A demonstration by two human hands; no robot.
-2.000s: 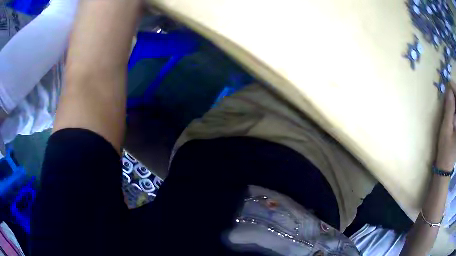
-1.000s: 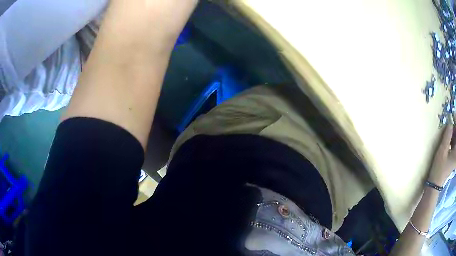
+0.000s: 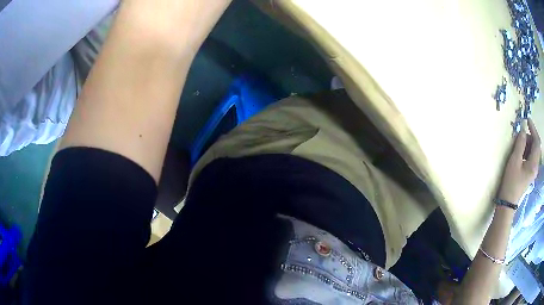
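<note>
A pile of small dark grey pieces with pale centres (image 3: 524, 55) lies on the tan table (image 3: 435, 71) at the upper right. One piece (image 3: 500, 93) lies a little apart, left of the pile. My right hand (image 3: 520, 161), wearing two bracelets, is at the near end of the pile. Its thumb and a finger curve towards each other beside the small pieces; whether they grip one is too small to tell. My left forearm, with a black sleeve, runs up the left side; its hand is cut off by the top edge.
The table's curved edge (image 3: 352, 77) runs diagonally above my khaki-covered lap. A blue stool (image 3: 229, 116) stands on the dark floor under it. Another blue stool shows at the lower left. Someone's white pleated garment (image 3: 36, 119) is close on the left, and white cloth shows behind my right arm.
The view has shifted. My right hand's fingers now curl with a gap between thumb and finger, near the pile's lower end. The left forearm still leaves the picture at the top.
</note>
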